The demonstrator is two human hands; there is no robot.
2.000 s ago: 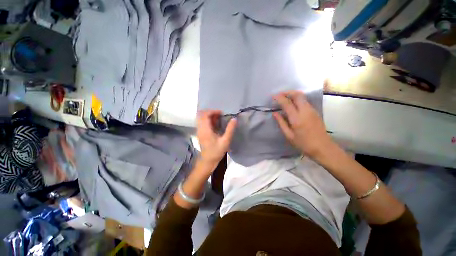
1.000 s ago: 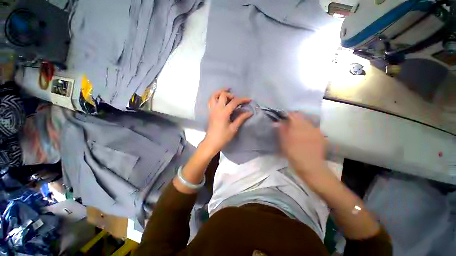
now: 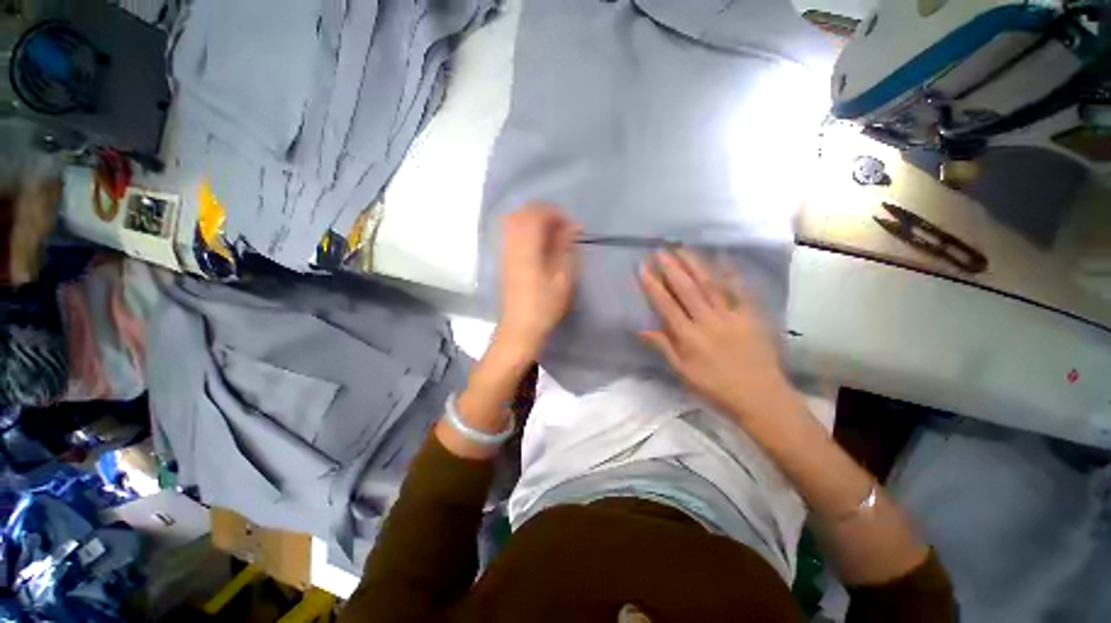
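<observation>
A grey garment panel (image 3: 634,146) lies over the white table edge and hangs towards my lap. A narrow dark slit line (image 3: 619,241) runs across it between my hands. My left hand (image 3: 536,274) is at the left end of the line, fingers bent and blurred; whether it pinches the cloth cannot be told. My right hand (image 3: 707,319) rests on the panel just below the right part of the line, fingers spread. Dark thread snips (image 3: 932,237) lie on the machine bed at the right.
The sewing machine head (image 3: 944,61) is at upper right, with lamp glare beside the panel. Rippled grey cut panels (image 3: 286,122) overlap on the left of the table. A grey cloth heap (image 3: 286,402) hangs below the left edge. A red-handled tool (image 3: 112,183) lies far left.
The slit was bunched and open; it now lies as a straight line. My right hand has opened flatter on the panel. The snips show again, uncovered on the machine bed.
</observation>
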